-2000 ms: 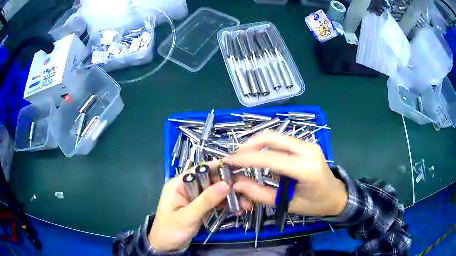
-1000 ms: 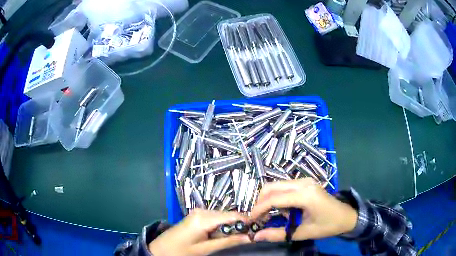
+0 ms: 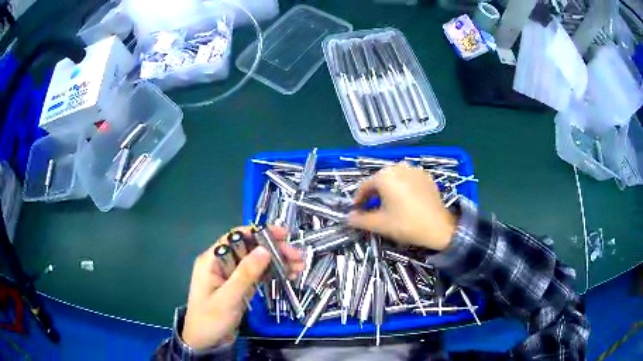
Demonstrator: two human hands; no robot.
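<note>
My left hand (image 3: pixel 229 282) holds several metal cylinders (image 3: pixel 272 254) at the near left of the blue parts bin. Their round black-ringed ends point up and away from me. My right hand (image 3: pixel 405 206) is over the middle of the bin, its fingers and thumb closed around a slim dark marker pen (image 3: pixel 368 204) with a blue part; the fingertips are blurred, and whether they also touch a cylinder I cannot tell. The blue parts bin (image 3: pixel 251 185) is heaped with loose metal cylinders (image 3: pixel 345 271) with thin rods.
Beyond the bin lies a clear packing box (image 3: pixel 438 134) with cylinders in rows, and a clear lid (image 3: pixel 292 53) left of it. Open clear boxes (image 3: pixel 169 134) and a white carton (image 3: pixel 84 84) are at the left. White foam sheets (image 3: pixel 550 67) and a black pouch (image 3: pixel 486 81) are at the right.
My hands have moved apart from the bin's near edge. My left hand has gone left with the cylinders, and my right hand has reached forward over the bin. The view has shifted slightly.
</note>
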